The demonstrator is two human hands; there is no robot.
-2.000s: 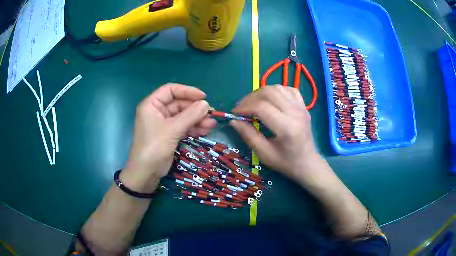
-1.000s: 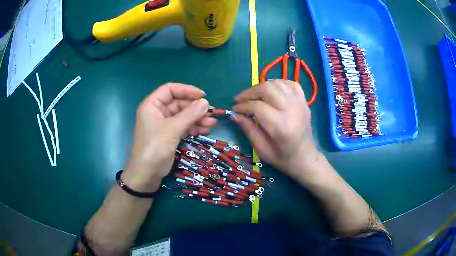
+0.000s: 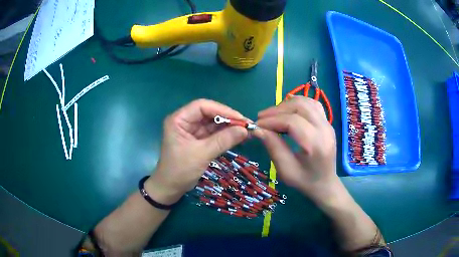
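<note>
A short wire lead (image 3: 236,122) with a red sleeve is held level between both hands, its silver ring terminal (image 3: 220,120) pointing left. My left hand (image 3: 199,138) is bare and pinches the lead near its middle. My right hand (image 3: 299,138) is bare, with its fingertips at the lead's right end, beside a short pale band. The right tip of the lead is hidden by my right fingers. A pile of red, white and black leads (image 3: 239,188) lies below my hands, partly covered by my left hand.
A yellow heat gun (image 3: 244,42) stands behind my hands. Orange-handled snips (image 3: 314,83) lie partly behind my right hand. A blue tray (image 3: 402,110) on the right holds rows of leads (image 3: 365,120). White tubing strips (image 3: 64,115) and a paper sheet (image 3: 60,37) lie on the left.
The lead's ring end has come into view left of my left fingertips. The bench things have shifted right in the view, and more of the heat gun's black collar shows.
</note>
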